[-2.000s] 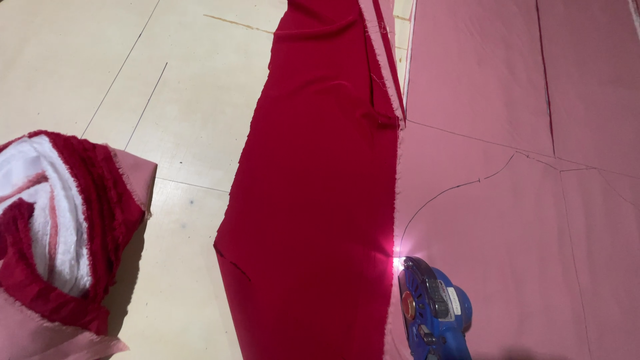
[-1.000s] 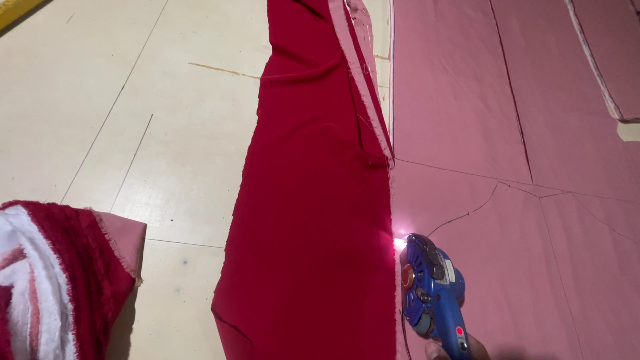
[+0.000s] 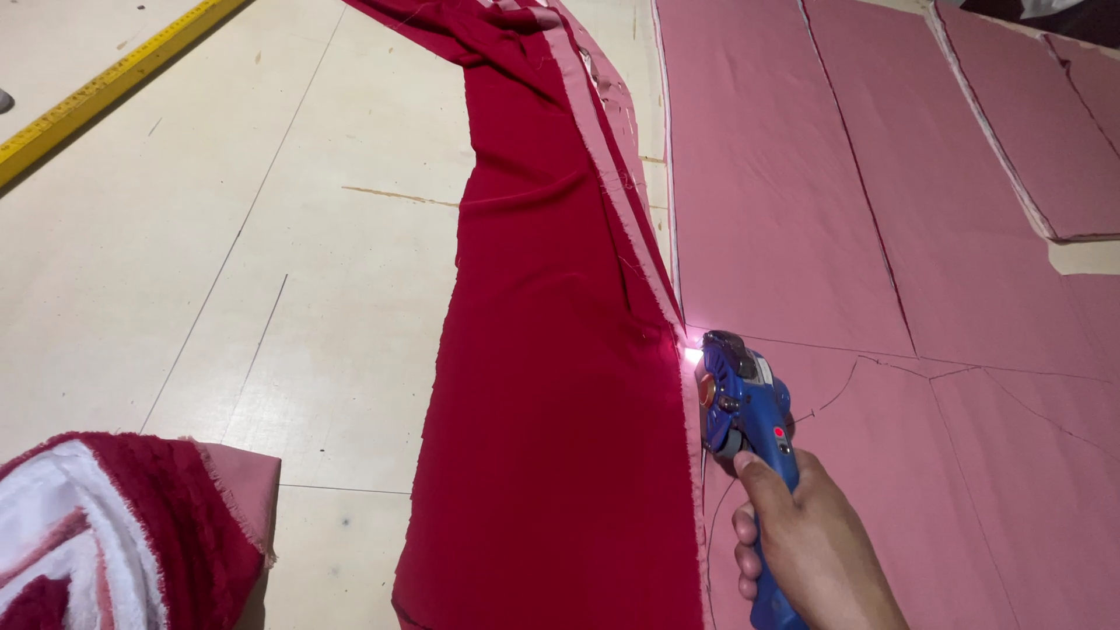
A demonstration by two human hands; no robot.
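My right hand [image 3: 809, 525] grips the handle of a blue handheld electric rotary fabric cutter [image 3: 744, 402], its thumb near the top of the handle. A bright light shines at the cutter's front, at the right edge of a dark red fabric piece [image 3: 560, 437]. The cutter rests over pink fabric [image 3: 857, 490] that bears drawn pattern lines. A narrow pink strip [image 3: 604, 166] runs along the red piece's upper right side, where the cloth lies folded and bunched. My left hand is not in view.
A bundle of red, white and pink fabric [image 3: 175, 516] lies at the lower left. A yellow measuring stick [image 3: 105, 79] crosses the upper left of the pale tabletop [image 3: 350, 289]. Pink layers with cut slits [image 3: 862, 175] extend at the upper right.
The cutter has moved forward along the red fabric's right edge, up to the lower end of the folded strip. My right hand has come into view on its handle. The view has shifted.
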